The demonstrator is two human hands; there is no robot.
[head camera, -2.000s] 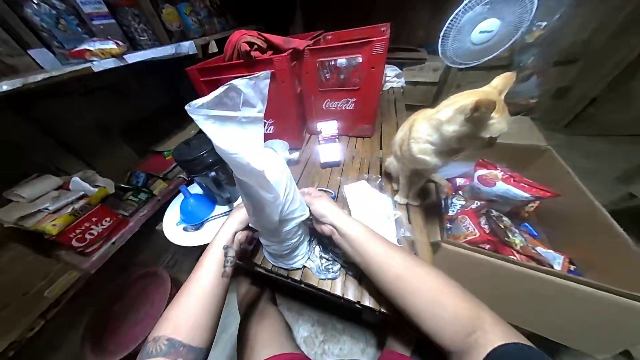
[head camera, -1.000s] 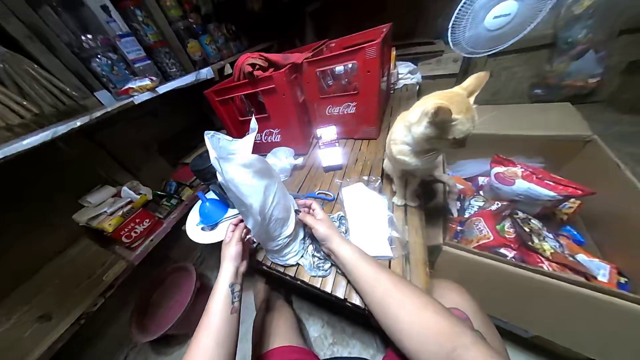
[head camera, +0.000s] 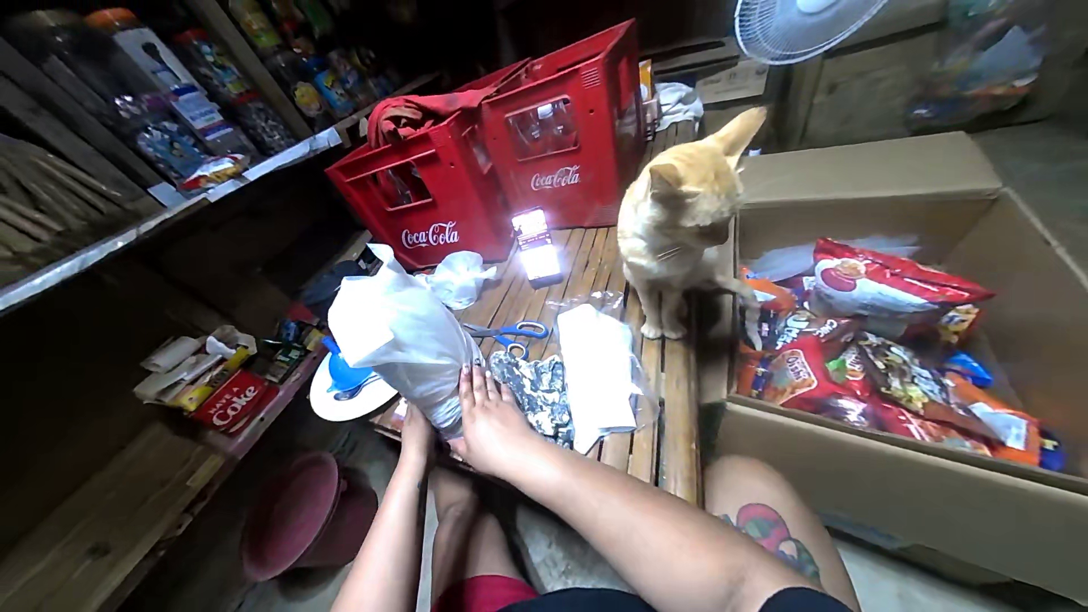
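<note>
A filled white plastic bag (head camera: 404, 336) leans at the front left of the slatted bamboo table (head camera: 677, 425). My right hand (head camera: 497, 421) lies against its lower right side, fingers extended. Low on its left side is my left hand (head camera: 418, 433), its fingers mostly hidden by the bag. To the right are blue-handled scissors (head camera: 514, 333), a crumpled black-and-white patterned cloth or plastic (head camera: 537, 393), and a stack of white sheets or bags (head camera: 595, 370) in clear wrap. A smaller white plastic bag (head camera: 459, 279) and a lit phone (head camera: 535, 246) are farther back.
An orange cat (head camera: 676, 229) sits at the table's right edge, beside a cardboard box (head camera: 901, 183) of snack packets (head camera: 892, 289). Red Coca-Cola crates (head camera: 561, 127) stand behind. At left are a white plate (head camera: 327, 395) with a blue funnel (head camera: 344, 371), and a reddish bucket (head camera: 293, 518) below.
The white bag's tall top has sunk and folded, leaving it shorter and rounder. My right hand has gone from gripping the bag to lying flat against its side. The cat's head has turned downward.
</note>
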